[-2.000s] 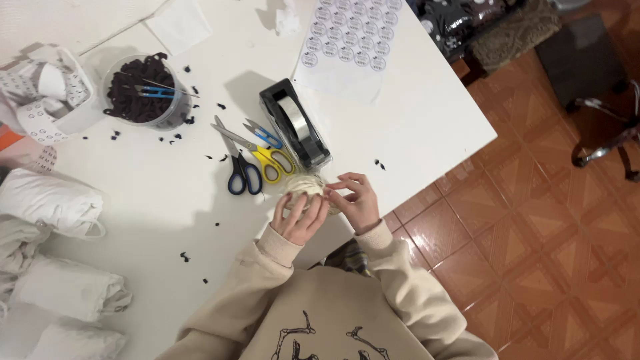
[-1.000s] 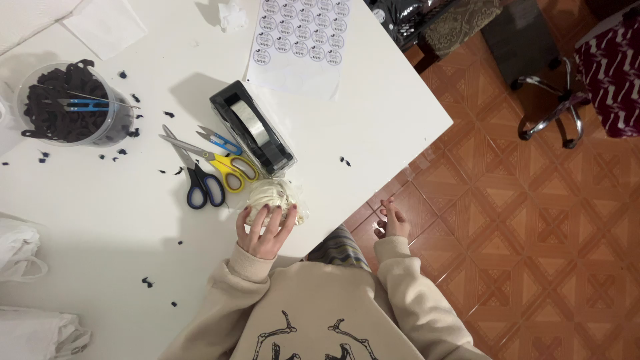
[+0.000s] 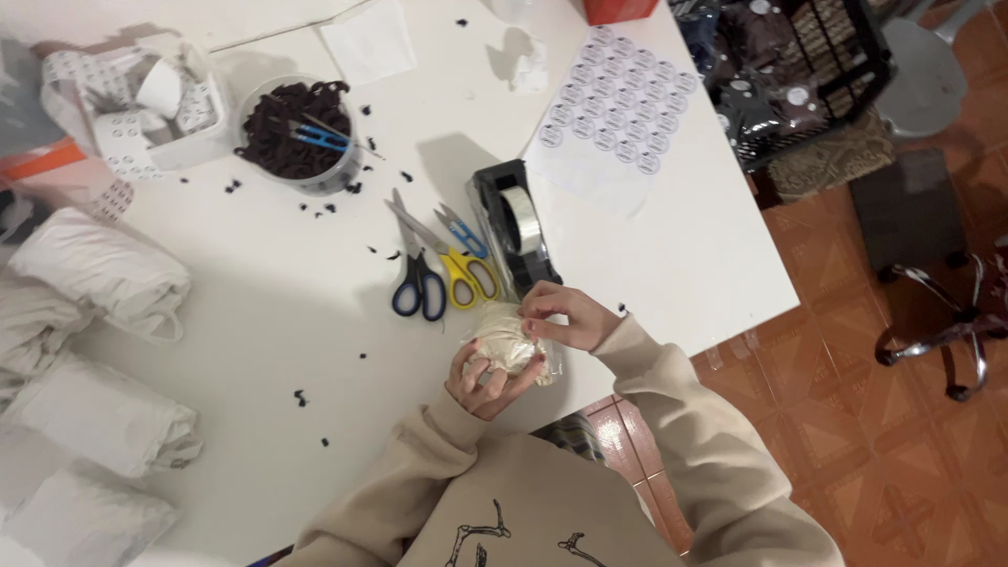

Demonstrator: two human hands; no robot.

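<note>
A cream fabric bundle in clear plastic wrap (image 3: 508, 344) lies near the table's front edge. My left hand (image 3: 492, 380) grips its lower left side with spread fingers. My right hand (image 3: 568, 315) pinches at the upper right of the wrap, thumb and fingers close together; whether it holds the plastic is unclear. Just beyond the bundle stands a black tape dispenser (image 3: 516, 228) with a roll of clear tape. To its left lie yellow-handled scissors (image 3: 471, 276), black-and-blue-handled scissors (image 3: 419, 287) and blue thread snips (image 3: 466, 235).
A sheet of round stickers (image 3: 622, 102) lies beyond the dispenser. At the back left are a tub of dark fabric strips (image 3: 295, 134) and a white basket (image 3: 181, 130). White cloth bundles (image 3: 102, 413) line the left side. Dark scraps dot the table (image 3: 260, 315). A black crate (image 3: 858, 79) is at the right.
My right hand, off the table's edge to the right one second ago, is back at the bundle. My left hand has stayed on it. The view has shifted.
</note>
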